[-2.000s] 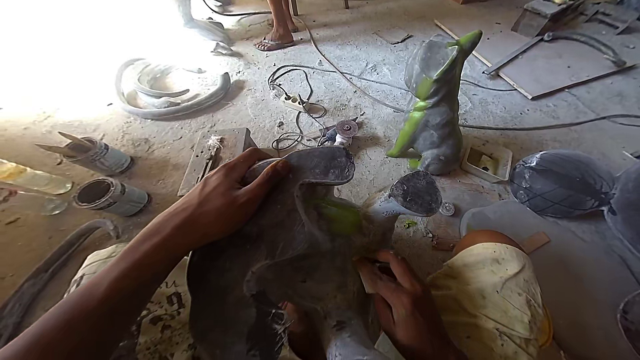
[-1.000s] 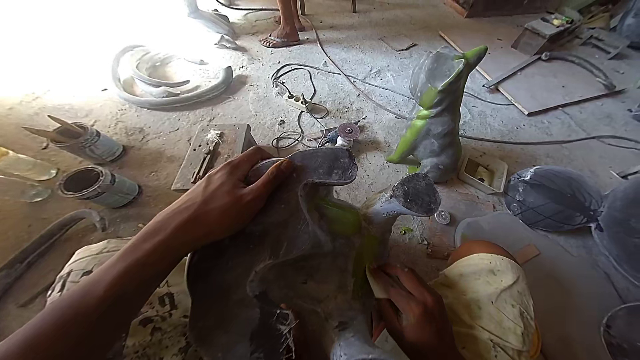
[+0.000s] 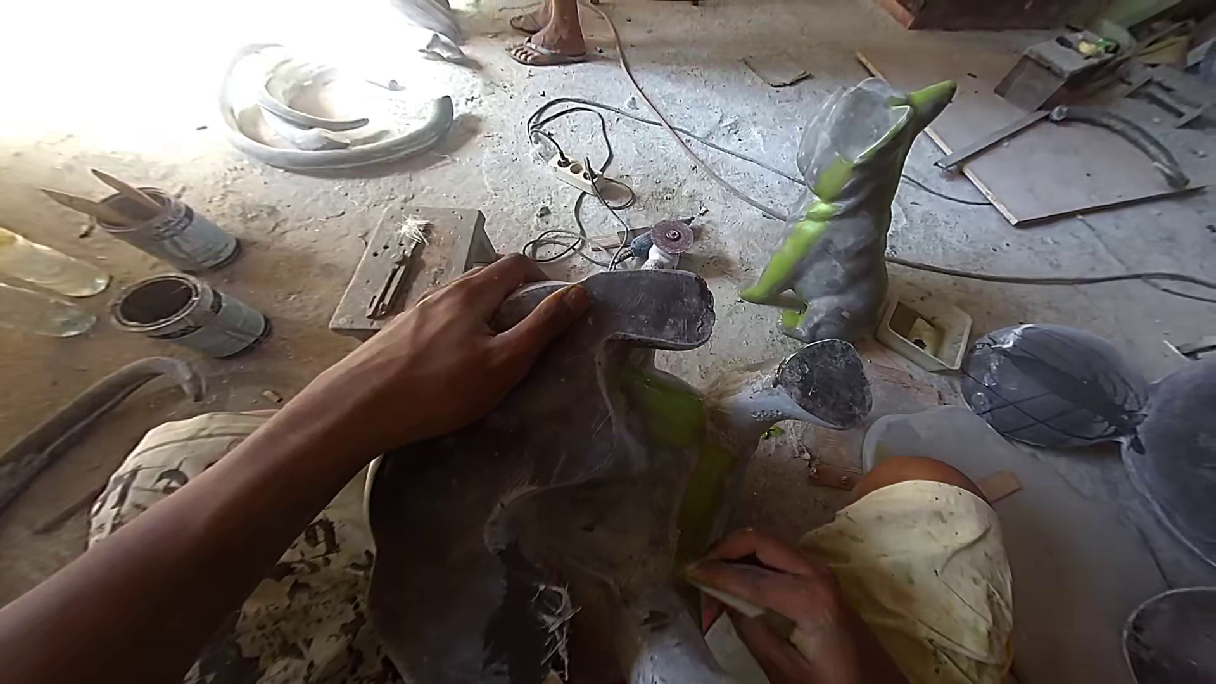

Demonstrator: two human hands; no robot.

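Observation:
A grey hollow moulded figure part [image 3: 570, 475] with green patches lies across my lap. My left hand [image 3: 475, 342] grips its upper rim, thumb on top, fingers over the edge. My right hand [image 3: 779, 598] pinches a small pale flat piece [image 3: 731, 598], perhaps sandpaper or a scraper, against the part's lower right side near a green patch. A stub with a dark flat end [image 3: 826, 384] sticks out on the right of the part. Beyond it a grey and green figure [image 3: 841, 218] stands upright on the floor.
Two used cans [image 3: 195, 313] stand at left, one holding wooden sticks. Near the middle are a wooden block [image 3: 366, 266], an angle grinder [image 3: 665, 242] and a power strip [image 3: 575, 173] with cables. Dark rounded pieces [image 3: 1054, 385] lie at right. Another person's feet [image 3: 556, 38] are at the top.
My right hand, with the pale piece, has shifted slightly along the part's right side. My left hand keeps its hold on the rim.

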